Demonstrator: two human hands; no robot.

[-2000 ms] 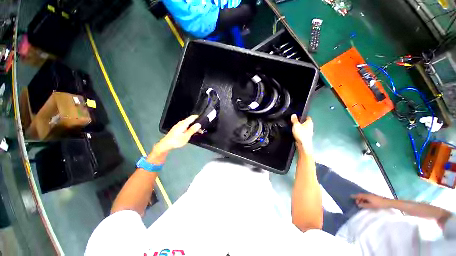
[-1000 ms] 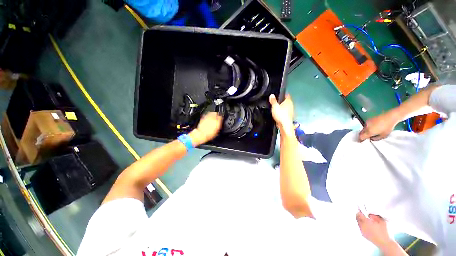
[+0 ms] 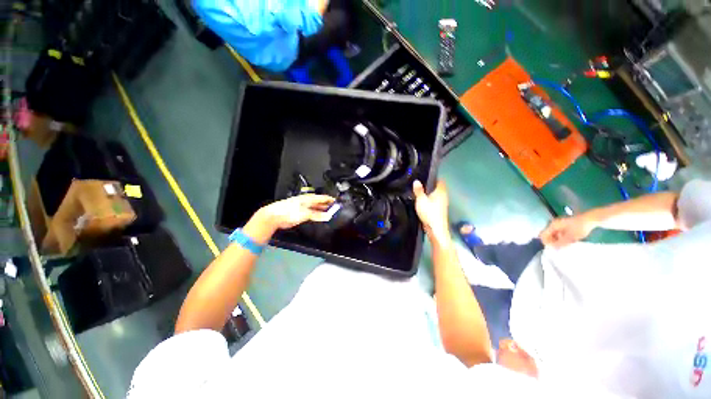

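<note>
A large black tote (image 3: 248, 156) is tilted in front of me. Rows of black coiled cables (image 3: 387, 156) with small white labels and blue spots lie in its right half. A smaller black piece with a yellow mark (image 3: 302, 187) lies left of them. My left hand (image 3: 300, 210) is inside the tote near its front rim, fingers closed on a black coiled cable with a white label; the hand and dark background hide most of it. My right hand (image 3: 432, 209) grips the tote's right rim, thumb on top.
A black slotted tray (image 3: 456, 128) sits behind the tote, by a green workbench with an orange mat (image 3: 518, 128) and blue cable. A person in white (image 3: 608, 312) stands at right; another in blue (image 3: 261, 27) is ahead. Cartons (image 3: 90, 214) and black boxes (image 3: 105, 273) are at left.
The tote shifted left in view, then slightly down and right. My left hand moved to the coils, then back left with a white label showing at its fingers. The person at right came closer.
</note>
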